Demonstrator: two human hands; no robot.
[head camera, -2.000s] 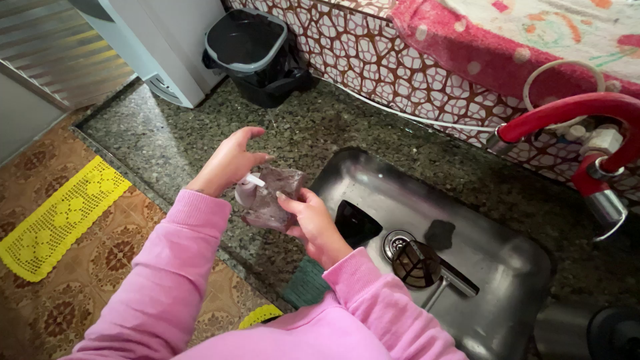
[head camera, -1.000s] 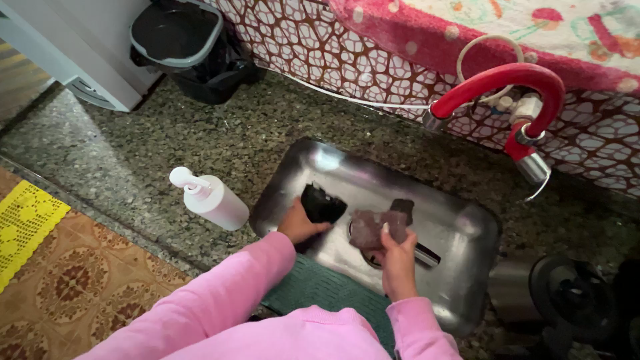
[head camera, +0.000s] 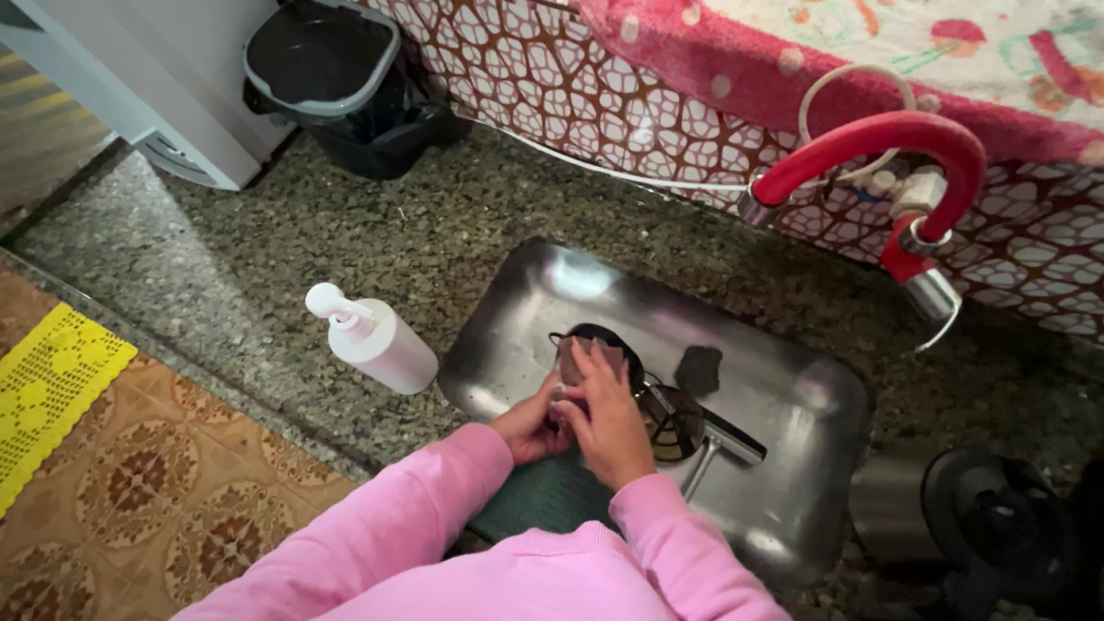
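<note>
Over the stainless steel sink (head camera: 789, 414), my left hand (head camera: 536, 423) holds a black item (head camera: 625, 345), its exact kind partly hidden by my hands. My right hand (head camera: 608, 418) presses a greyish-pink cloth or sponge (head camera: 595, 358) against that item. Just right of my hands, a round wire-framed strainer or infuser (head camera: 673, 423) lies in the basin, with a handled tool with a dark straight edge (head camera: 733, 435) beside it. A dark scrap or pad (head camera: 699, 369) lies flat on the sink floor above them.
A white pump bottle (head camera: 384, 345) stands on the granite counter (head camera: 259, 259) left of the sink. The red faucet (head camera: 880, 138) arches at the right. A lidded black bin (head camera: 323, 60) is at the back left. A green cloth (head camera: 548, 500) hangs at the near edge, and a dark-lidded vessel (head camera: 992, 509) is lower right.
My right hand has moved left, bringing the cloth or sponge onto the black item in my left hand. Two seconds ago both hands were left of the sink with the cloth or sponge.
</note>
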